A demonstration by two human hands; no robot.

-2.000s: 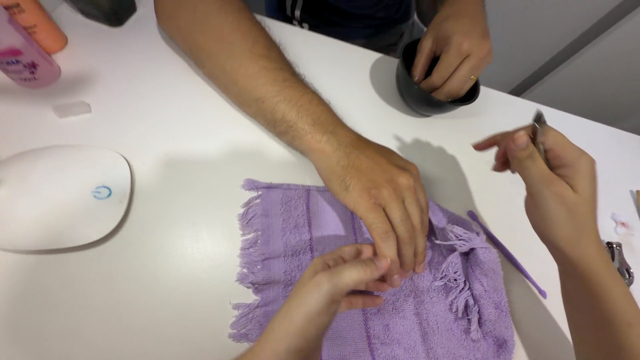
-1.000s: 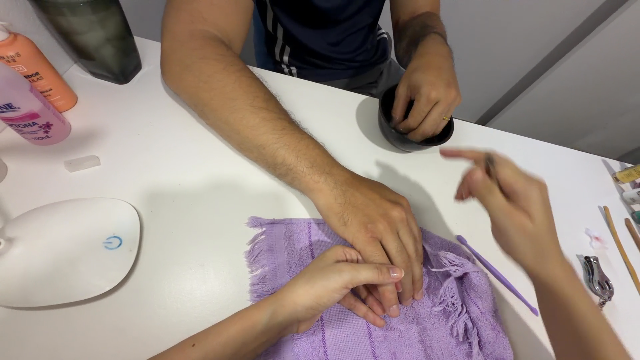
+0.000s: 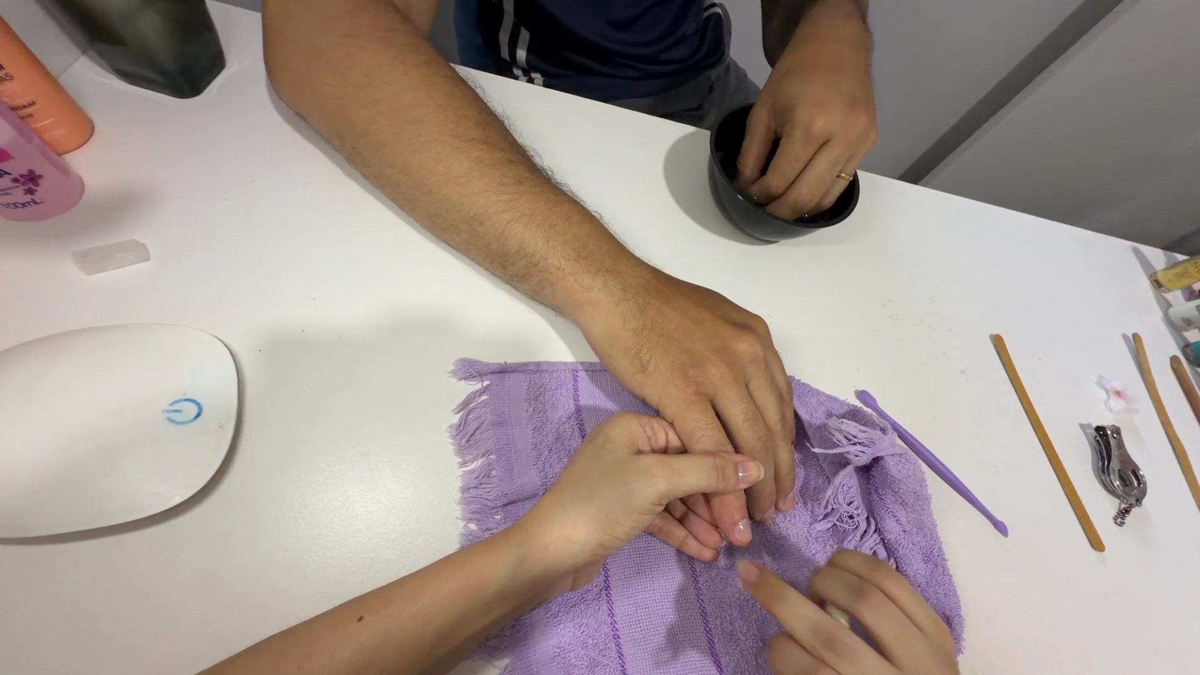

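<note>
Across a purple fringed towel [image 3: 647, 600] lies another person's hand [image 3: 703, 356], palm down. My left hand [image 3: 647, 478] grips one of its fingers, my thumb on top and my other fingers beneath. Just below those fingertips is my right hand [image 3: 844, 609], its index finger extended and the others curled. A small pale spot shows between its fingers; whether it is a held thing I cannot tell. The person's other hand [image 3: 811, 131], with a ring, dips its fingers into a black bowl [image 3: 769, 220]. A purple double-ended plastic stick [image 3: 933, 464] rests partly on the towel's right edge.
At right lie a wooden nail file [image 3: 1048, 441], a metal nail clipper [image 3: 1117, 469], more thin sticks [image 3: 1167, 417] and small bottles [image 3: 1177, 274]. A white device with a power symbol [image 3: 112, 431], a translucent block [image 3: 111, 256], a pink bottle [image 3: 33, 173] and an orange bottle [image 3: 42, 94] occupy the left.
My right hand has come down from near the bowl to the towel, beside the held finger. A metal tool tip showed in it two seconds ago. The wooden file it partly hid is now visible.
</note>
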